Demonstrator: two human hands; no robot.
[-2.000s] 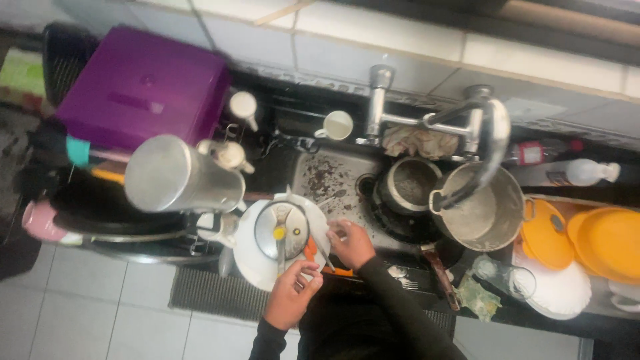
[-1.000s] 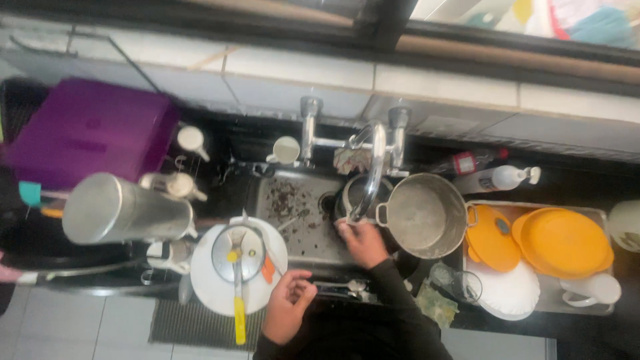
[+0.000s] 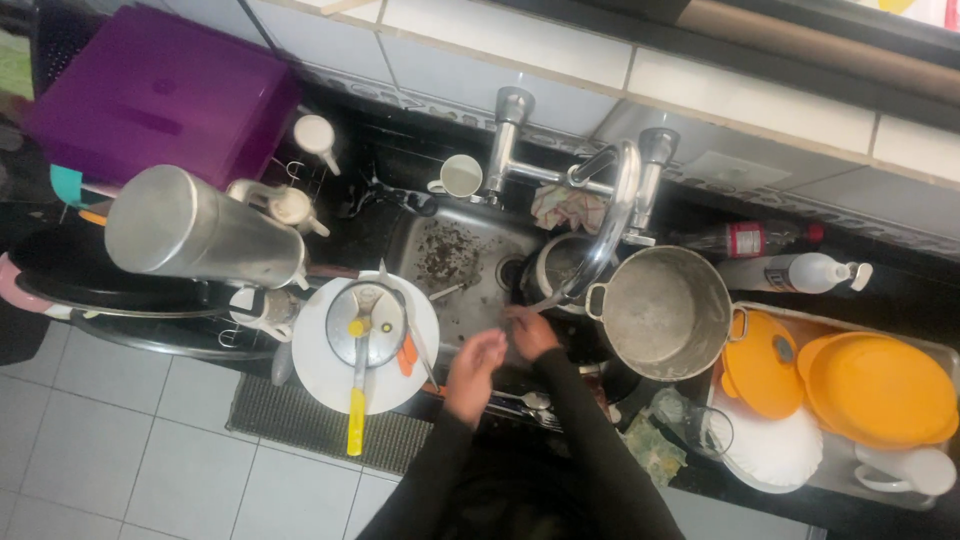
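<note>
My left hand (image 3: 477, 375) is over the front edge of the steel sink (image 3: 469, 322), fingers slightly curled, with nothing seen in it. Just right of it, my right hand (image 3: 531, 332) is under the spout of the chrome faucet (image 3: 619, 217); its fingers are blurred and whether it holds anything is unclear. Dark food scraps (image 3: 448, 255) and a small utensil (image 3: 447, 292) lie in the basin. Left of my hands, a white plate (image 3: 315, 360) bears a metal lid (image 3: 346, 330), a yellow-handled utensil (image 3: 356, 420) and a knife (image 3: 420, 337). A dark pot (image 3: 559, 262) sits in the sink's right part.
A large aluminum pot (image 3: 660, 315) stands right of the faucet. Beyond it are orange containers (image 3: 877, 390), a white soap bottle (image 3: 795, 273) and a drinking glass (image 3: 709, 433). At left are a metal pitcher (image 3: 202, 229) and a purple box (image 3: 165, 97). Spoons and forks (image 3: 532, 401) lie along the front edge.
The yellow-handled utensil lies across the lid; two seconds ago its handle did not show there. Since one second ago my right hand has moved from the dark pot toward my left hand.
</note>
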